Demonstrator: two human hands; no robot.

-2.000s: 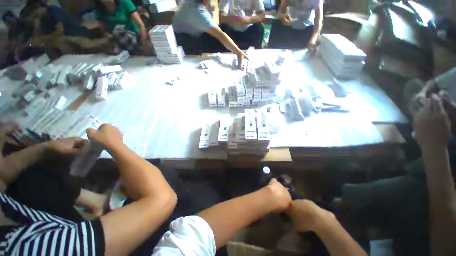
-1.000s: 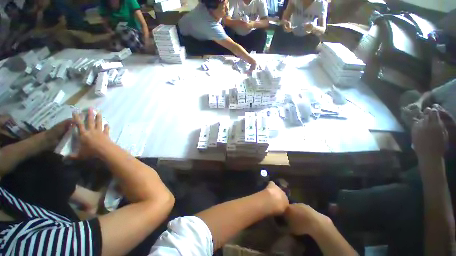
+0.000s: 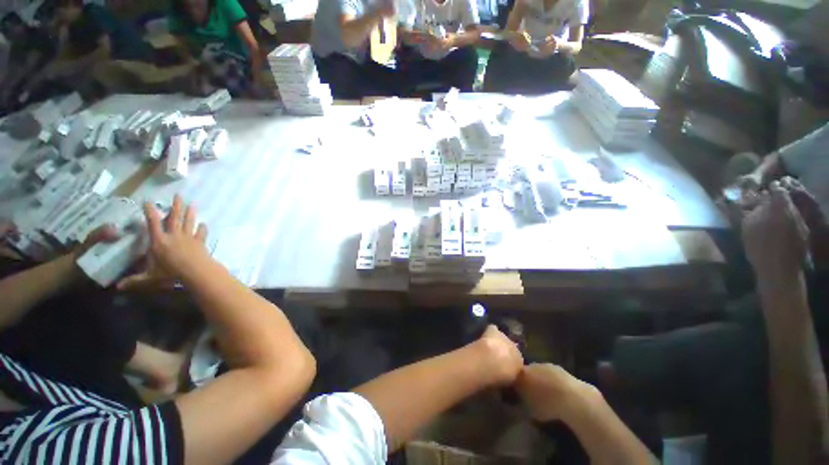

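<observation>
My left hand (image 3: 500, 356) and my right hand (image 3: 548, 390) meet below the table's near edge, over my lap. A small dark object (image 3: 512, 329) shows at my left hand, which appears closed round it. A small round white end (image 3: 478, 311) shows just beyond my left hand. The fingers of both hands are mostly hidden or blurred, so my right hand's hold cannot be made out. Slim white printed cartons (image 3: 450, 232) stand in a block at the table's near edge, beyond my hands.
The white-covered table (image 3: 291, 209) also bears more carton rows (image 3: 454, 168), shiny clear bags (image 3: 541, 191), loose cartons (image 3: 86, 132) and white box stacks (image 3: 618, 104). A striped-sleeved person at left holds a white box (image 3: 114, 254). Another person's hands (image 3: 773, 204) are at right. Several people sit opposite.
My hands stay almost in place. The far person's reaching arm has drawn back from the carton rows. The left neighbour's hands and white box have shifted slightly on the table's near edge.
</observation>
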